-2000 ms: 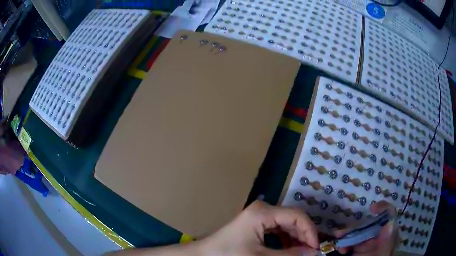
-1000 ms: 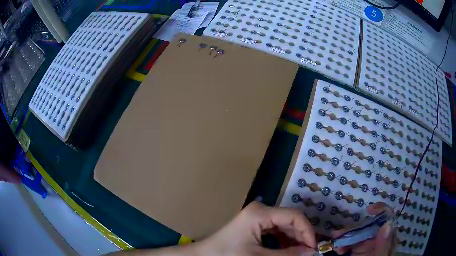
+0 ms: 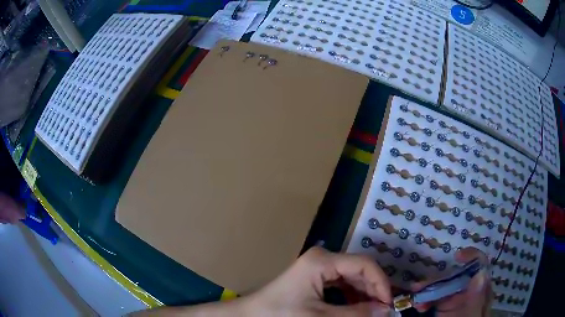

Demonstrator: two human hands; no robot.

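Observation:
My right hand (image 3: 474, 291) grips a grey-blue handheld tool (image 3: 445, 288) at the bottom right, its lower part cut off by the frame edge. A small brass tip (image 3: 402, 303) is at the tool's left end. My left hand (image 3: 328, 285) has its thumb and finger pinched at the brass tip; whatever small piece lies between them is too small to make out. Both hands are over the lower left corner of a white holding tray (image 3: 396, 108) with rows of round metallic parts. The brown board (image 3: 248, 161) lies left of it, with several small components (image 3: 263, 60) along its top edge.
A stack of white boards (image 3: 111, 68) stands at the left. More white trays (image 3: 372, 43) lie at the back, beside paper slips (image 3: 229, 25). A thin dark cord (image 3: 526, 186) crosses the right tray. A monitor (image 3: 533, 12) is top right. Part of a person (image 3: 9, 209) shows at the left edge.
The view has shifted slightly. Both hands and the tool stay in nearly the same place. The person's part at the left edge has moved.

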